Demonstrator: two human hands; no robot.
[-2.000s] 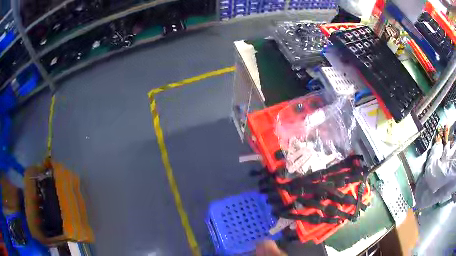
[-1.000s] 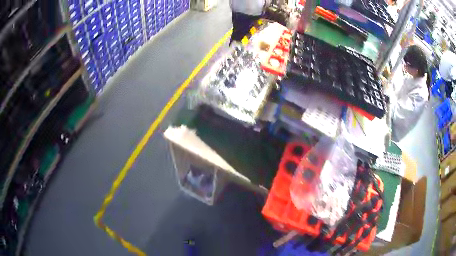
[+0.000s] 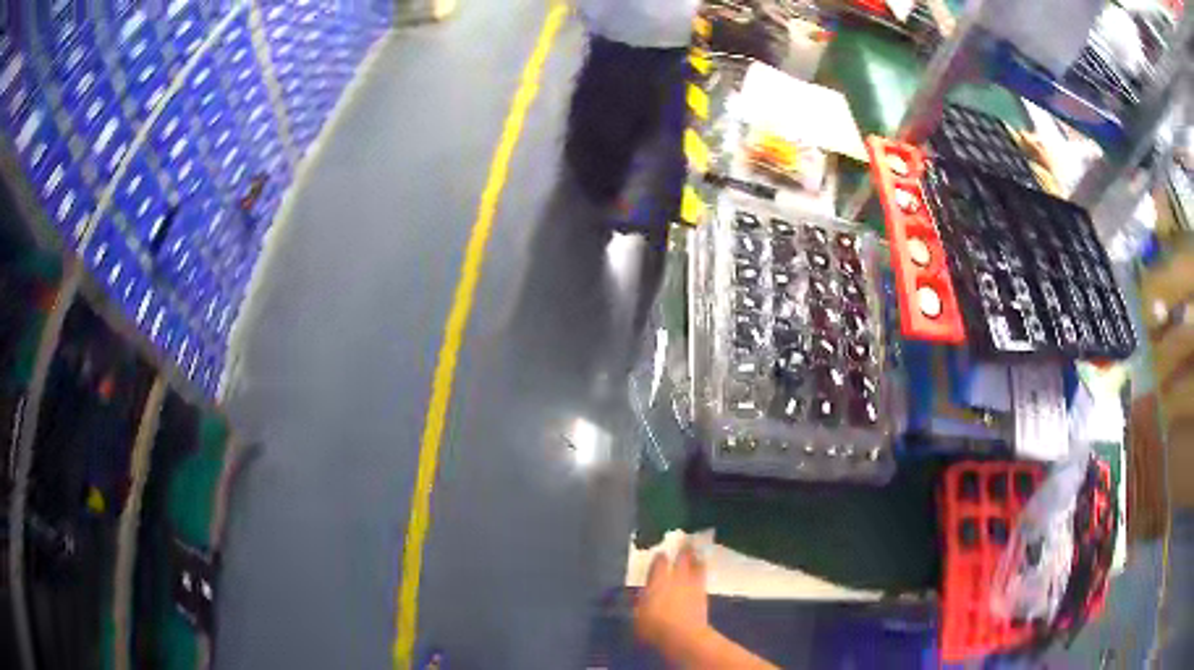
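A bare hand, which I take as my right hand (image 3: 674, 602), is at the bench's near left corner. Its forearm comes in from the bottom edge, right of the hand. Its fingertips are at the pale board edge (image 3: 773, 573); blur hides whether they grip it. My left hand is not in view. Past my hand, a stack of clear blister trays (image 3: 799, 340) with small dark parts lies on the green bench top (image 3: 786, 517). An orange-red pocket tray (image 3: 976, 563) with a clear plastic bag (image 3: 1041, 556) and black strips on it is at the right.
Black pocket trays (image 3: 1034, 262) and a narrow orange-red tray (image 3: 917, 242) lie farther back. A person in dark trousers (image 3: 622, 118) stands in the aisle beside yellow floor tape (image 3: 458, 314). Blue bins (image 3: 170, 157) and a dark shelf line the left. A blurred skin-coloured shape is at the right edge.
The view has swung left and forward along the bench, so the clear trays are nearer the middle. A hand now shows at the bench edge. The blue stool has left the view.
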